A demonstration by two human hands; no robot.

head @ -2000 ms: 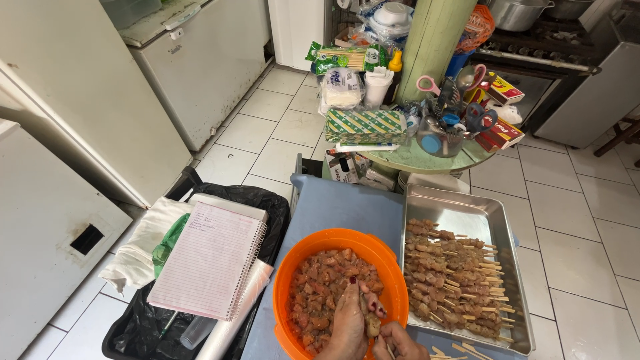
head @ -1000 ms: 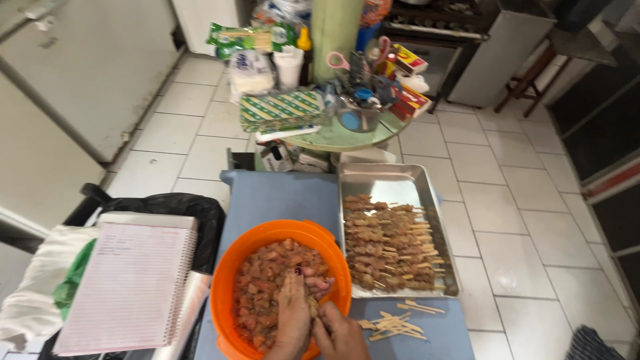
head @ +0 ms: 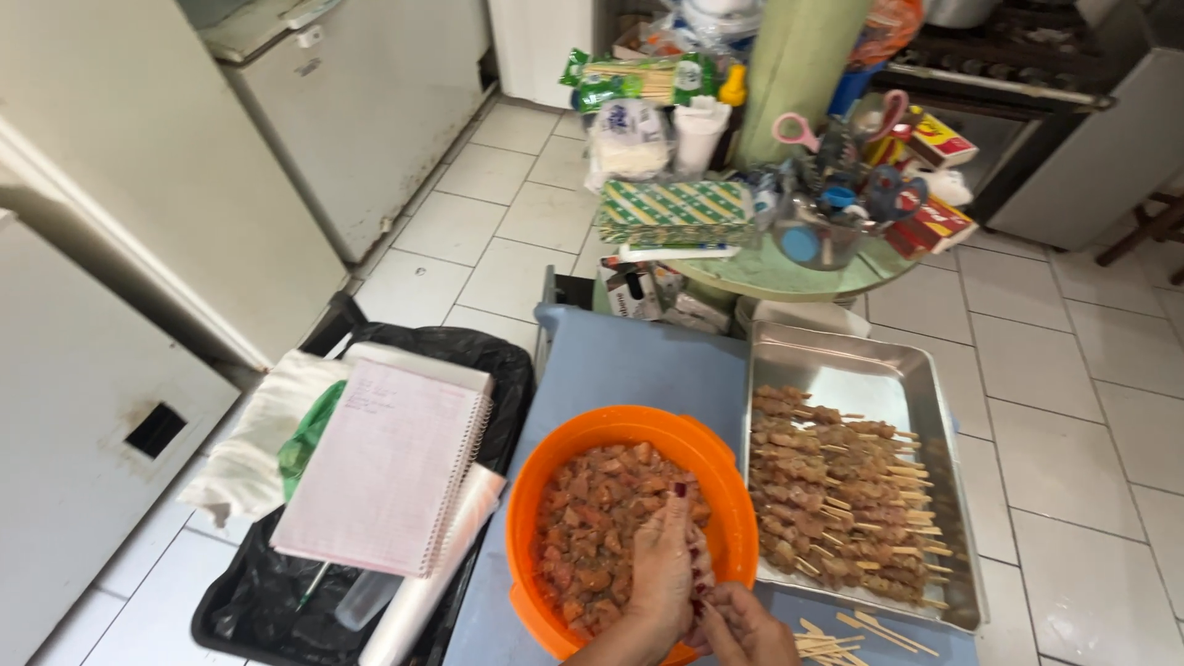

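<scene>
An orange plastic basin (head: 523,518) holds diced raw meat (head: 592,527). Over the basin's right side, my left hand (head: 659,573) closes around meat pieces, partly hidden by its fingers. My right hand (head: 740,624) meets it at the basin's lower right rim, with its fingertips pinched at the lower end of that meat; any stick there is hidden. To the right, a metal tray (head: 832,344) holds rows of skewered raw meat (head: 832,499). Loose wooden skewers (head: 832,643) lie on the blue tabletop (head: 638,361) below the tray.
At left, a spiral notebook (head: 388,462) with handwriting lies over a black crate (head: 222,601) lined with a black bag, beside a white cloth (head: 268,444) and a plastic roll (head: 430,573). A round green table (head: 777,277) beyond bears scissors (head: 795,131), packaged skewers (head: 638,79) and matchboxes.
Both hands stay together over the basin's right side, around the meat. The view has swung right and then back left.
</scene>
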